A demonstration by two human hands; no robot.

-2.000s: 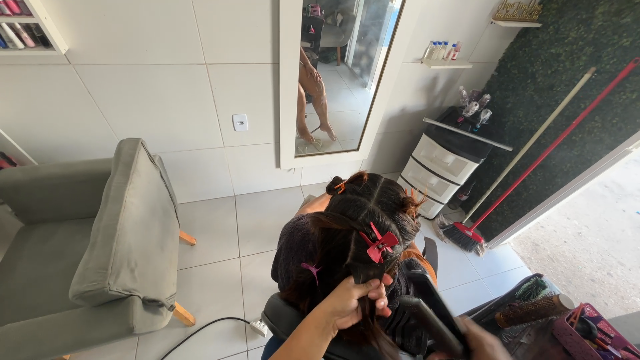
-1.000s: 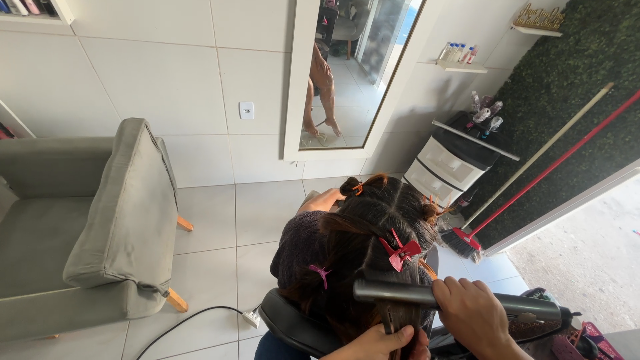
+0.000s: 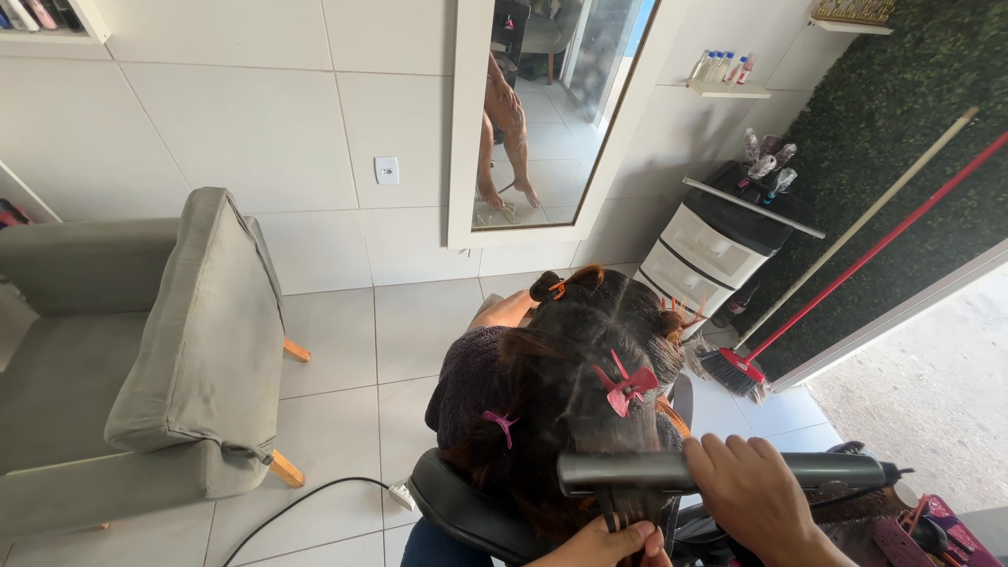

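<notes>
My right hand (image 3: 744, 488) is closed around a dark grey hair straightener (image 3: 819, 471), which lies across a strand of hair behind a seated person's head (image 3: 606, 323). Just below the plates, my left hand (image 3: 618, 543) pinches the lower part of that strand (image 3: 630, 504). A red claw clip (image 3: 627, 386) sits on the hair above the straightener. To the left, a small pink clip (image 3: 502, 425) holds another section, and an orange clip (image 3: 559, 290) fastens a bun near the front. Faint steam or smoke shows over the hair.
A black chair back (image 3: 465, 504) stands behind the person. At left are a grey armchair (image 3: 197, 339) and a black cable (image 3: 291, 498) on the floor. A framed mirror (image 3: 465, 126), a drawer unit (image 3: 709, 252), a red broom (image 3: 736, 368) and a pink basket (image 3: 906, 539) are also around.
Two seconds ago the straightener was low at the right, off the strand; it now lies across the hair. Since one second ago it has stayed near the same part of the head.
</notes>
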